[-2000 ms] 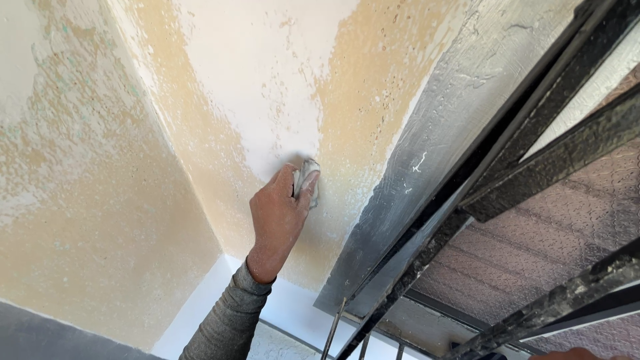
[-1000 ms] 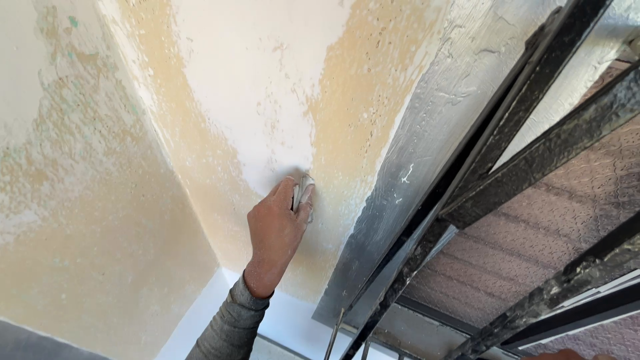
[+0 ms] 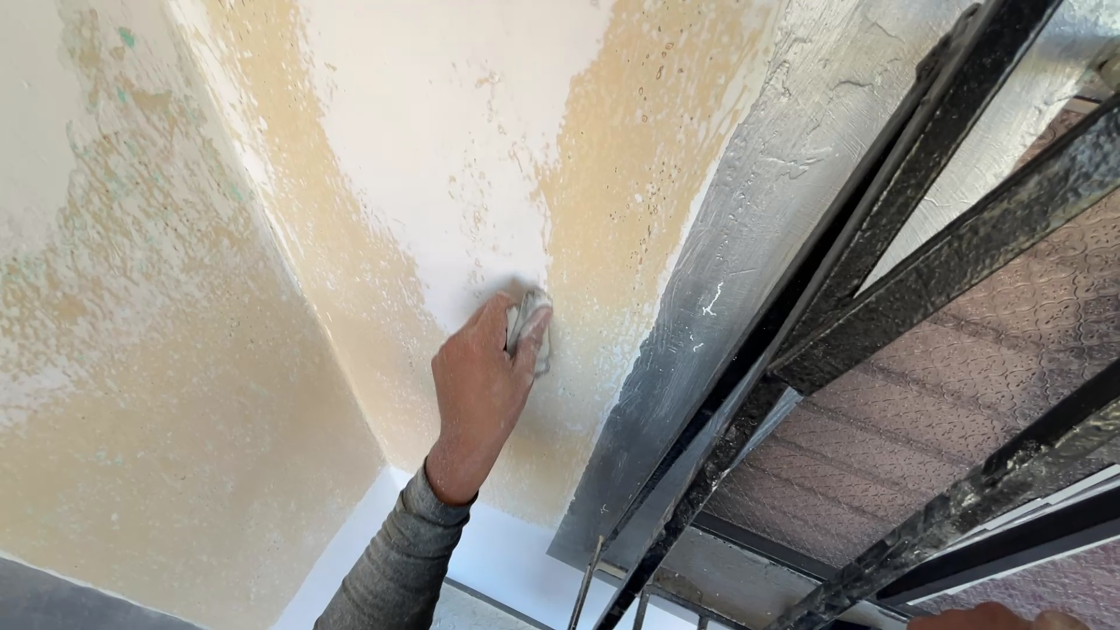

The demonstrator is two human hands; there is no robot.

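My left hand (image 3: 486, 376), in a grey sleeve, presses a folded, grey-white piece of cloth or abrasive sheet (image 3: 530, 337) against the patchy wall (image 3: 630, 201). Its fingers are closed over the piece, with the thumb on the right side. White filler (image 3: 437, 114) covers the wall above the hand, with tan surface at both sides. Only a few knuckles of my right hand (image 3: 997, 617) show at the bottom right edge, close to a black metal bar; what it touches is hidden.
Black metal bars (image 3: 954, 245) cross the right side before textured, pinkish panes (image 3: 892, 420). A grey painted band (image 3: 691, 324) borders the tan wall. A wall corner (image 3: 297, 280) runs down the left. White trim (image 3: 507, 542) and a thin rod (image 3: 584, 582) are at the bottom.
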